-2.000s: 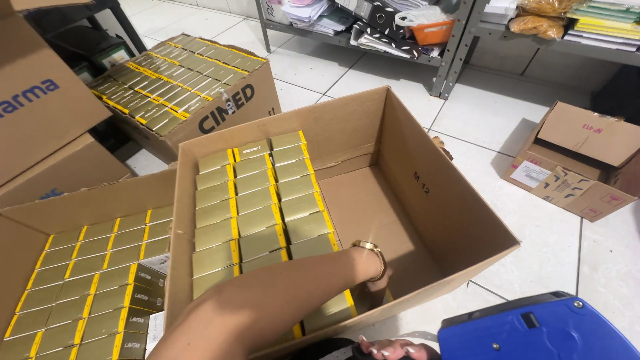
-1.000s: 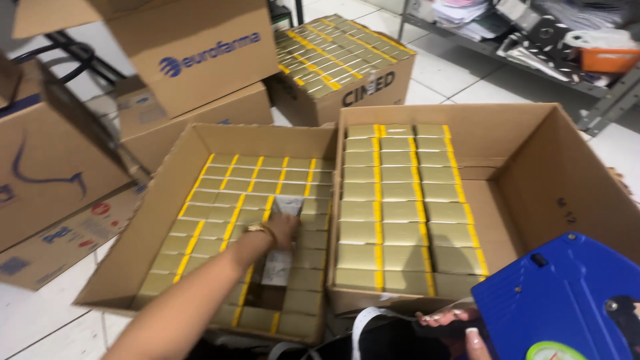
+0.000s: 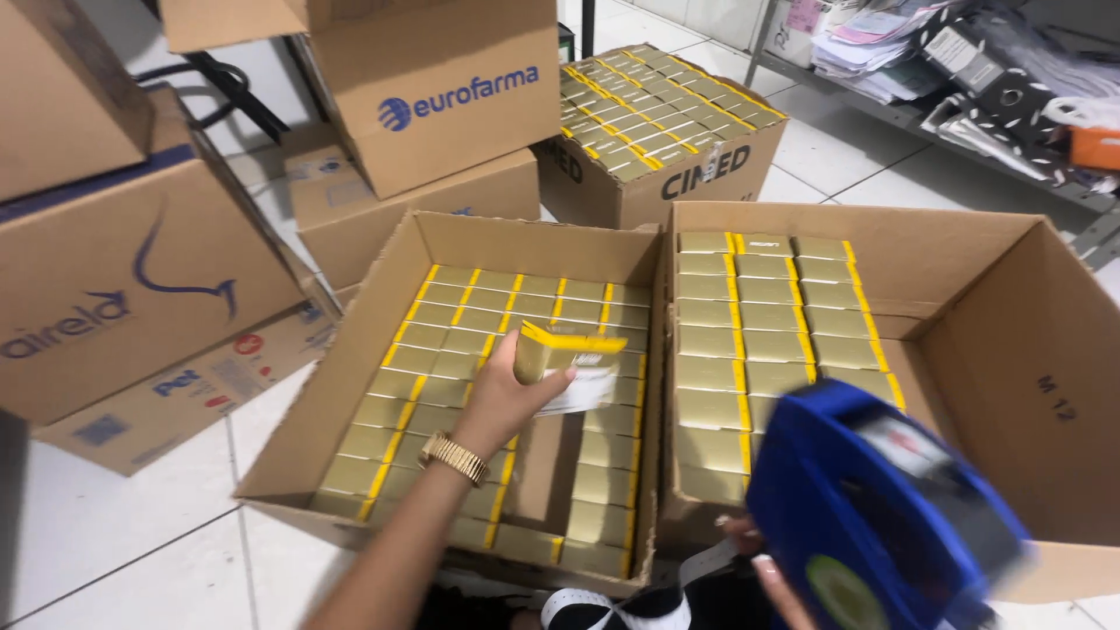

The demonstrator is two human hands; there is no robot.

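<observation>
My left hand [image 3: 516, 389], with a gold-coloured bracelet on its wrist, grips a gold and yellow carton [image 3: 573, 359] that bears a white label. It holds the carton above the left open cardboard box [image 3: 534, 241], where rows of like cartons lie around a bare gap. My right hand [image 3: 770, 569] holds a blue handheld label gun [image 3: 884, 516], blurred, over the near part of the right cardboard box [image 3: 989, 262]. A strip of white labels [image 3: 582, 608] hangs beside the right hand. Three columns of the same cartons [image 3: 770, 315] fill the left part of the right box.
A full box of gold cartons [image 3: 691, 166] stands behind. Stacked cardboard boxes [image 3: 446, 96] are at the back left, with more boxes [image 3: 149, 289] at the far left. A metal shelf [image 3: 919, 114] with papers and binders stands at the back right, on a white tiled floor.
My left hand was over the right box, then reached down into the left box; now it holds a carton raised above it. The label gun has come up over the right box. The view has swung left.
</observation>
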